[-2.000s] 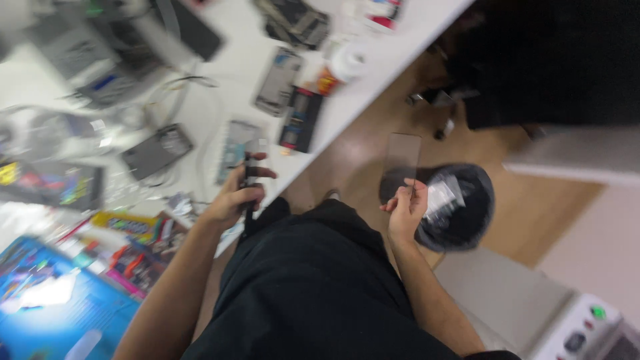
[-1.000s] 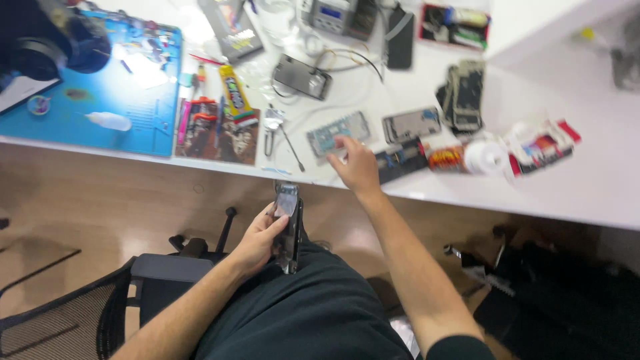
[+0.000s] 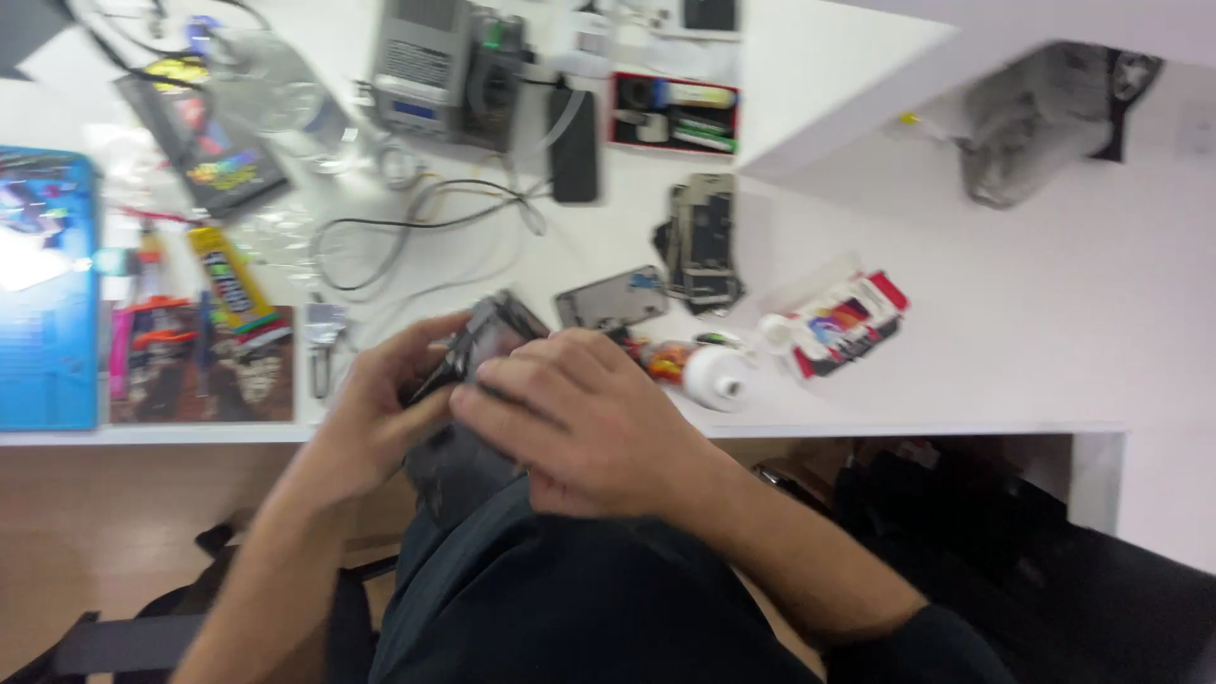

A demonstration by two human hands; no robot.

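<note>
My left hand (image 3: 389, 408) grips a dark, flat device (image 3: 494, 337), probably a phone, by its left side, above my lap near the table's front edge. My right hand (image 3: 579, 418) lies over its right side with the fingers bent against it; motion blur hides whether they hold it or only touch it. Behind my hands, a grey phone part (image 3: 613, 299) lies on the white table, beside a stack of opened phone frames (image 3: 703, 242). A white-capped bottle (image 3: 717, 377) lies just right of my right hand.
A yellow glue tube (image 3: 231, 277) and orange-handled tools (image 3: 161, 321) lie left, beside a blue work mat (image 3: 47, 285). Thin cables (image 3: 418, 224) curl behind my hands. A black phone (image 3: 574, 147), a red-edged box (image 3: 674, 112) and a grey power unit (image 3: 421, 66) are farther back.
My right hand has moved from above the phone parts on the table to the device at my left hand. The view has shifted strongly.
</note>
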